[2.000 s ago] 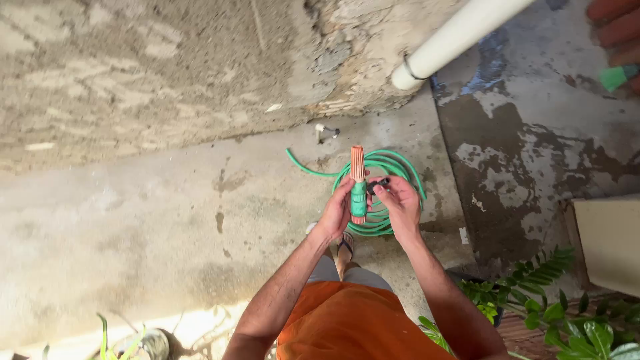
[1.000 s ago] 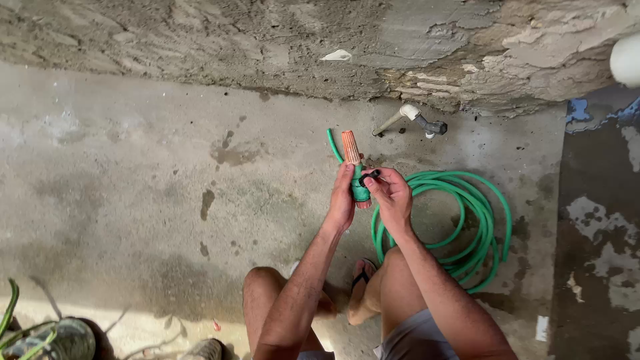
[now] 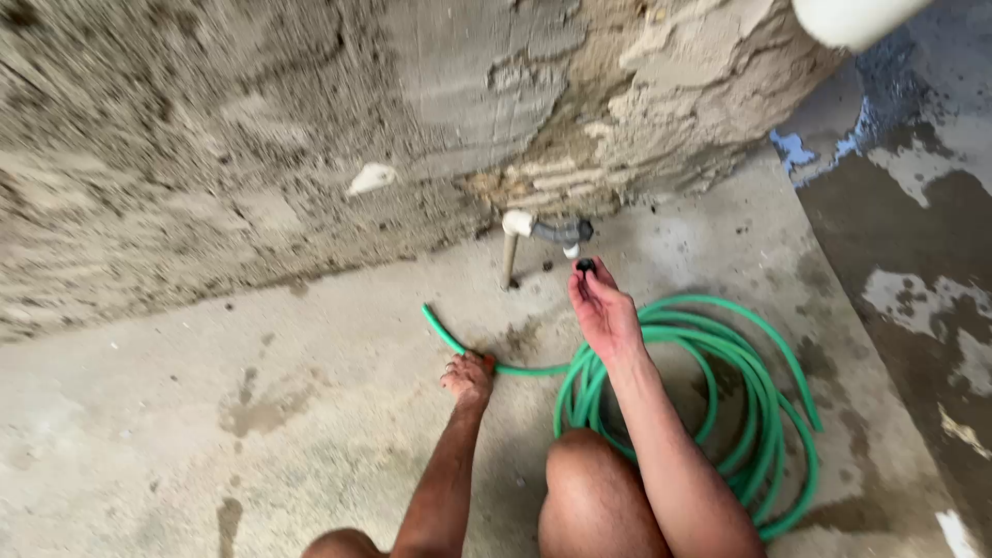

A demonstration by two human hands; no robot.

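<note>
My right hand (image 3: 608, 310) holds a small black hose fitting (image 3: 585, 266) between thumb and fingers, just below the white outlet of a grey plastic tap (image 3: 562, 231). A visible gap separates the fitting from the outlet. Down on the concrete floor, my left hand (image 3: 469, 376) covers most of an orange object (image 3: 487, 363), beside the loose end of the green garden hose (image 3: 443, 328). How firmly the fingers grip that object is hidden. The rest of the hose lies coiled (image 3: 763, 403) under and to the right of my right forearm.
A rough plastered wall (image 3: 271, 139) rises behind the tap, which is fed by a short upright pipe (image 3: 508, 262). At the upper right a thick white pipe (image 3: 852, 19) comes down. Wet dark floor (image 3: 899, 256) lies beyond a slab edge on the right. My knees are at the bottom.
My hands have parted: the left has gone down to the floor with the orange piece, while the right has moved up beneath the tap with the black fitting. The view is closer to the tap.
</note>
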